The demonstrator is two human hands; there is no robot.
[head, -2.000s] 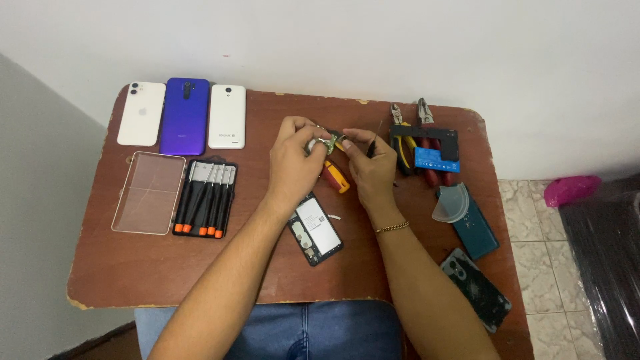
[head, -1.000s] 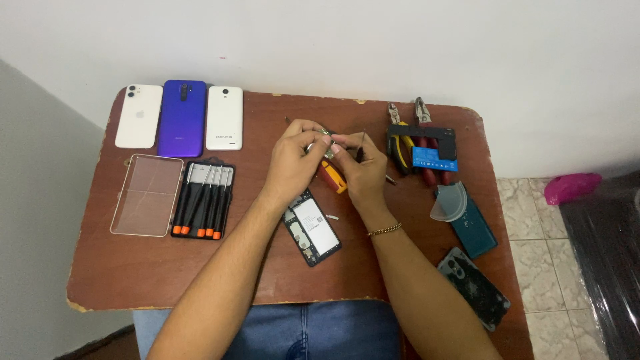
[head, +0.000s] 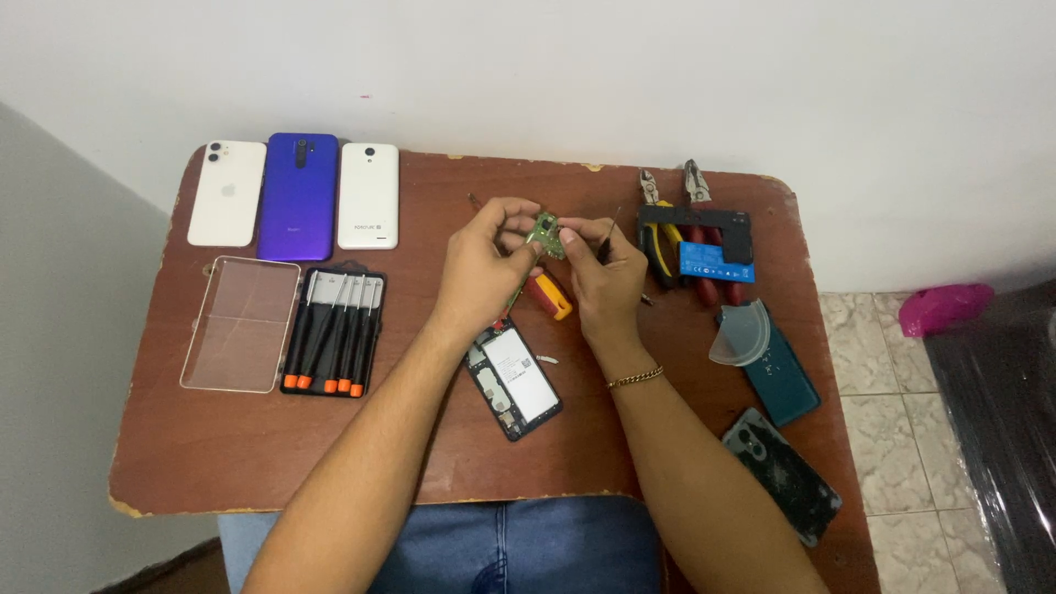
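Observation:
My left hand (head: 492, 262) grips a small green circuit board (head: 545, 236) between thumb and fingers. Thumb and forefinger of my right hand (head: 606, 268) meet at the board's right edge, and a thin dark screwdriver (head: 608, 239) is held in the same hand, its tip pointing up. Just beneath the hands lies a red and yellow handle (head: 551, 297), partly hidden. Nearer my body rests an opened phone (head: 516, 379) with its white battery and inner parts exposed. A small white strip (head: 547, 359) lies beside it.
At left are three phones, white (head: 227, 194), purple (head: 297, 198) and white (head: 369, 196), above a clear lid (head: 241, 323) and a screwdriver set (head: 333, 330). At right lie pliers (head: 660, 239), a black frame (head: 737, 235), a blue battery (head: 716, 261), a teal cover (head: 784, 375) and a dark phone cover (head: 784, 476).
The circuit board has come into fuller view between my hands, after being mostly covered by fingers one second ago. The things lying on the table have stayed put.

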